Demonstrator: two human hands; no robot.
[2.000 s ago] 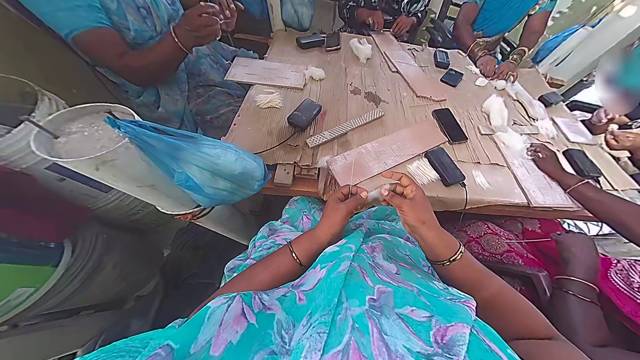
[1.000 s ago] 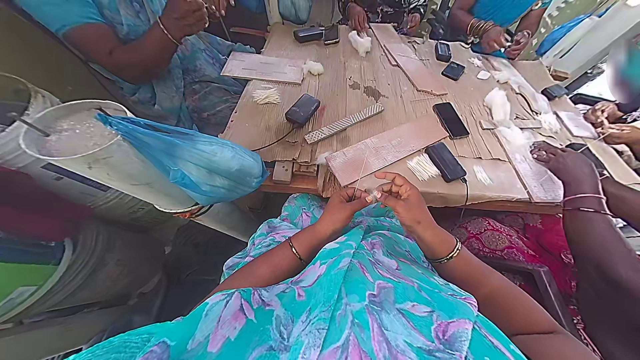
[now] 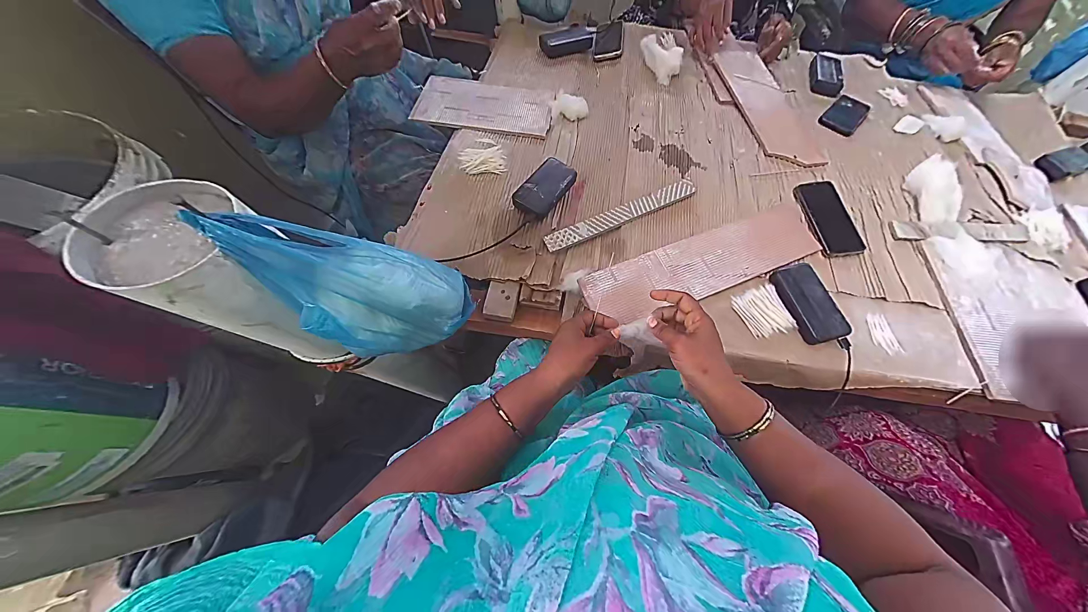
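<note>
My left hand [image 3: 585,342] pinches a thin stick, which stands up from its fingers, and one end of a white cotton tuft [image 3: 637,330]. At the tuft's other end is my right hand [image 3: 687,337], thumb and fingertips closed on it, other fingers raised. Both hands are at the table's near edge, before a pinkish ribbed board [image 3: 705,259]. Right of that board lie a bundle of white sticks [image 3: 763,310] and a black box-shaped device [image 3: 810,303] with a cable. A black phone [image 3: 830,218] rests against the board's right end.
A perforated metal strip [image 3: 620,216] and another black device [image 3: 545,188] lie on the cardboard-covered table [image 3: 595,110]. Left of me stand a white bucket [image 3: 161,255] and a blue plastic bag [image 3: 374,289]. Several people sit around the table; a person's hands [image 3: 365,38] are at upper left.
My hands have moved slightly apart, with the white cotton now visible stretched between them. The neighbour's arm at the right has drawn back toward the frame's edge.
</note>
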